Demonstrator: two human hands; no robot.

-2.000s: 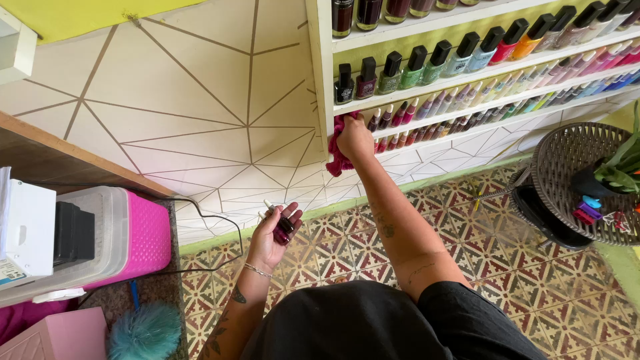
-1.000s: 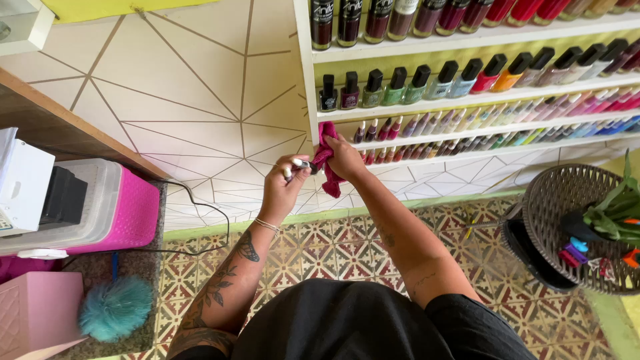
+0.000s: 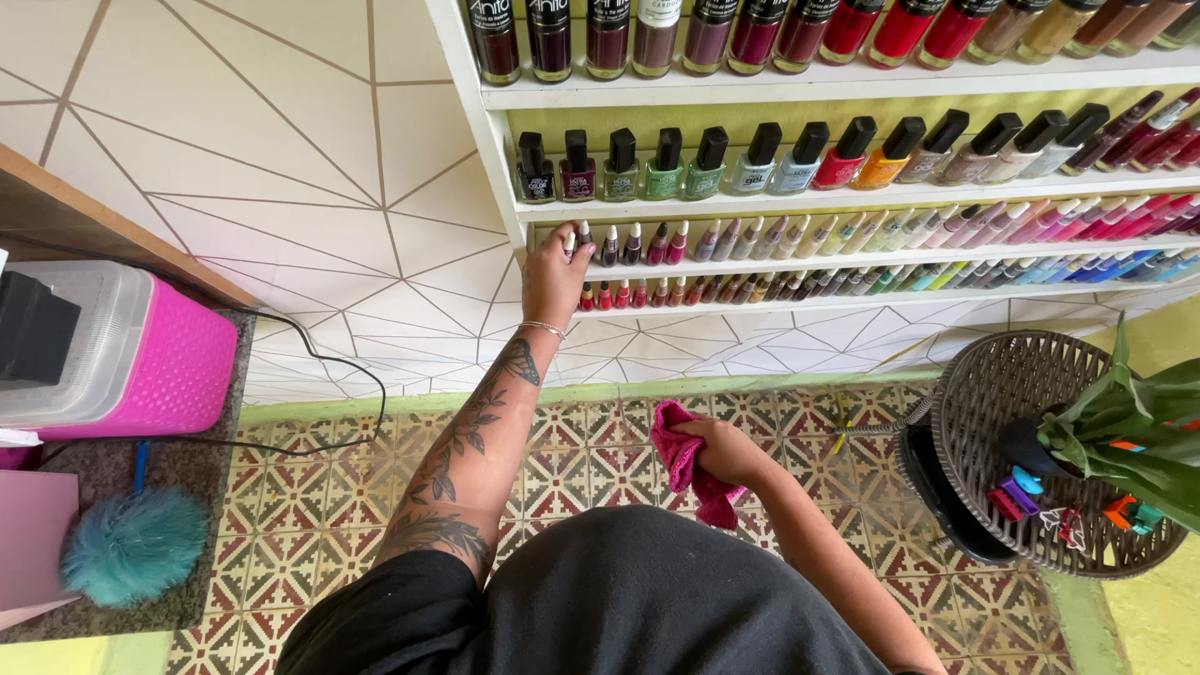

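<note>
My left hand point(image 3: 555, 277) is at the left end of the third shelf, its fingers closed around small nail polish bottles point(image 3: 577, 240) with white caps. Beside it on that shelf stand more small bottles point(image 3: 656, 246), dark ones nearest, then magenta. My right hand point(image 3: 720, 453) grips a crumpled magenta cloth point(image 3: 675, 445) in front of my body, over the tiled floor and away from the shelves. Above, a row of black-capped nail polish bottles point(image 3: 666, 167) lines the second shelf. Larger bottles point(image 3: 708, 33) fill the top visible shelf.
The white shelf rack point(image 3: 656, 92) spans the upper right. At right, a woven round table point(image 3: 975, 375) holds a potted plant point(image 3: 1125, 422) and colorful clips. A pink bin point(image 3: 178, 347), a black cable point(image 3: 382, 403) and a turquoise fluffy duster point(image 3: 136, 544) are at left.
My left hand has moved up to the third shelf with bottles. My right hand has drawn back from the rack with the cloth. In the frame before, the two hands were together at the cloth.
</note>
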